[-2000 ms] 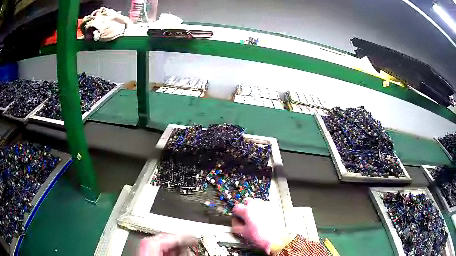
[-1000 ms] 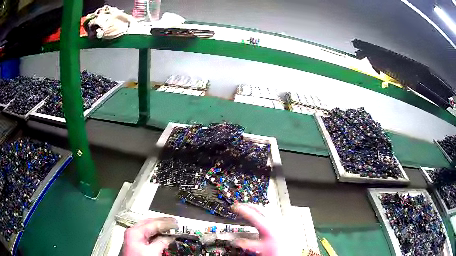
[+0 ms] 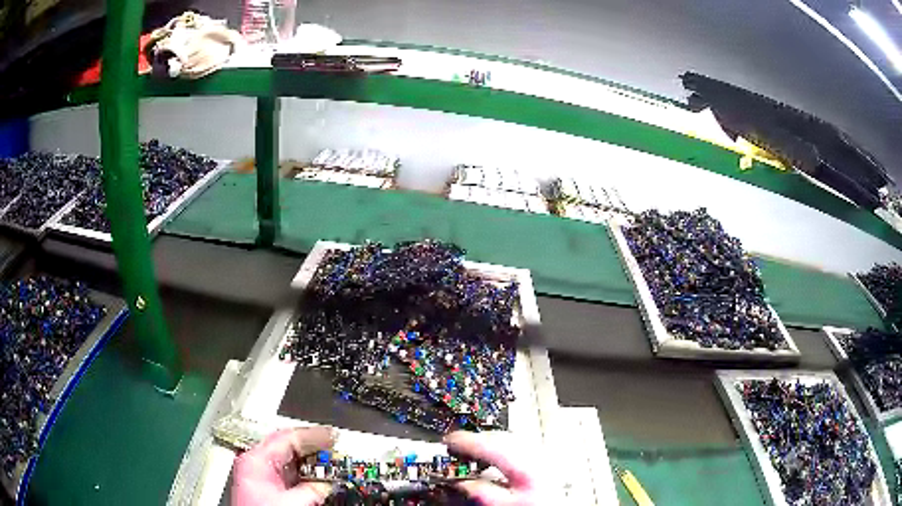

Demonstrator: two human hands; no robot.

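Observation:
A circuit board strip with blue, red, green and white parts is held level between both hands at the bottom centre. My left hand grips its left end, and my right hand grips its right end. Just beyond is the pale-framed work tray, partly filled with a board pile. More strips lie in its near part, beside dark bare bottom. A lower tray shows beneath it; dark boards under the held strip are partly hidden by the hands.
Full trays stand at right, lower right and left. A green post rises at left. A yellow stick lies right of the lower tray. A green shelf crosses overhead, bearing a cream bundle.
A strip came to rest in the work tray's near part as my right hand left it. Both hands came together at the near edge and now hold a strip up. The view shifted slightly.

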